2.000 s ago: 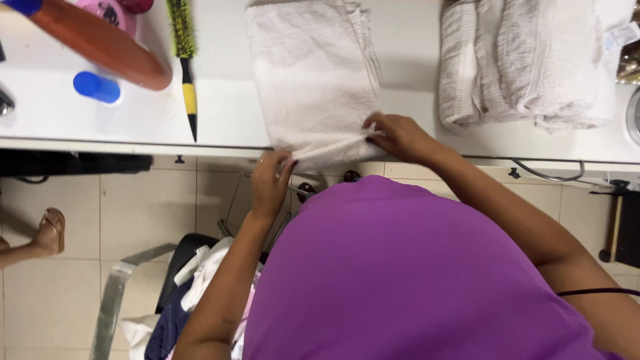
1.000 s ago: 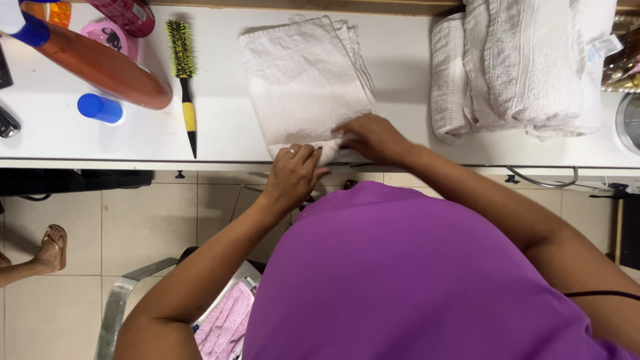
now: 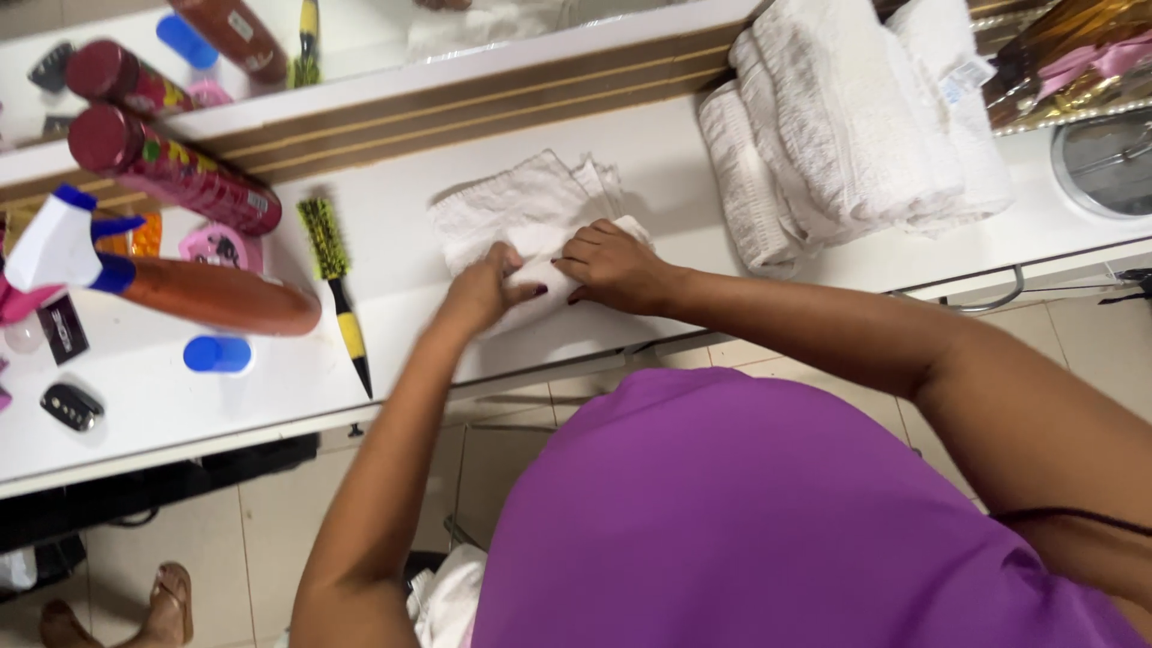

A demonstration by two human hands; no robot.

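Note:
A white towel (image 3: 504,207) lies on the white countertop, its near part rolled up into a thick roll and its far part still flat with layered corners. My left hand (image 3: 490,283) is at the left of the roll, thumb and fingers apart, touching the cloth. On the right part of the roll rests my right hand (image 3: 616,265), fingers bent over the cloth and gripping it. Several rolled white towels (image 3: 837,117) are piled on the counter to the right of my right hand.
Left of the towel lie a round hairbrush (image 3: 337,288), an orange spray bottle (image 3: 216,292), a dark red can (image 3: 180,175), a blue cap (image 3: 217,354) and a car key (image 3: 72,407). A mirror runs behind the counter. A round metal-rimmed object (image 3: 1107,162) lies right. A person's sandalled foot (image 3: 169,598) is below left.
My hands have moved away from the counter's front edge, and more of the towel is rolled up. Less of it lies flat. The view has shifted and tilted.

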